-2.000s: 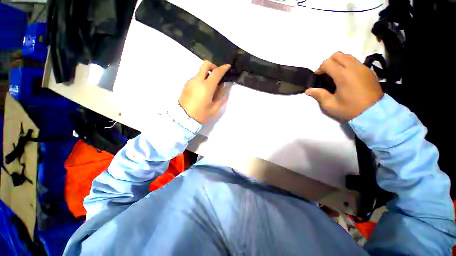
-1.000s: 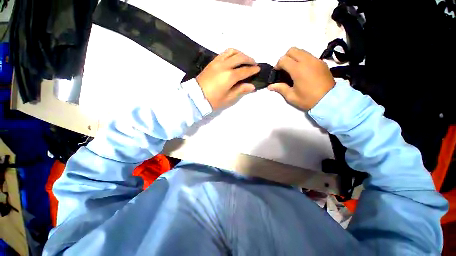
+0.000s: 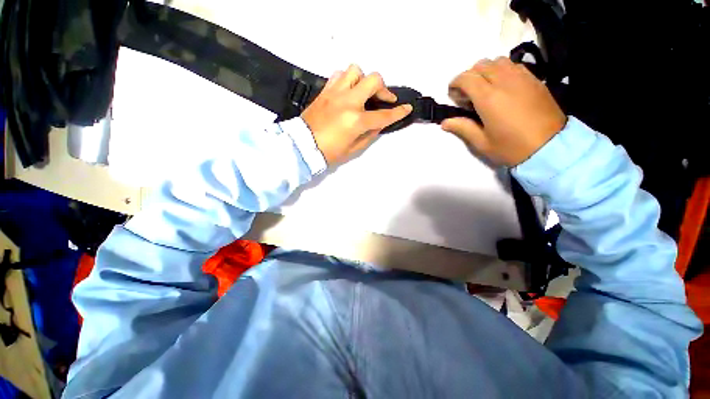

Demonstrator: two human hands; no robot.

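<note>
A dark camouflage strap panel [image 3: 226, 58] lies across the white table sheet, from the upper left to the centre. My left hand [image 3: 348, 117] holds the panel near its right end, thumb and fingers on it. A black buckle [image 3: 426, 110] sits at that end, between my hands. My right hand [image 3: 510, 109] grips the black webbing [image 3: 455, 113] just right of the buckle. Another black buckle or adjuster [image 3: 299, 93] lies on the panel left of my left hand. My fingers hide part of the panel and the webbing.
A stack of camouflage strips [image 3: 58, 70] hangs at the upper left. Black webbing assemblies [image 3: 630, 101] are heaped at the right. A black strap [image 3: 525, 234] hangs over the table's right part. The pale table edge [image 3: 405, 255] runs before my lap, with orange material [image 3: 233, 263] below.
The panel has shifted left in view. My left hand has moved from the panel's middle to near its right end. Since one second ago, my right hand has slid right along the webbing, baring the buckle.
</note>
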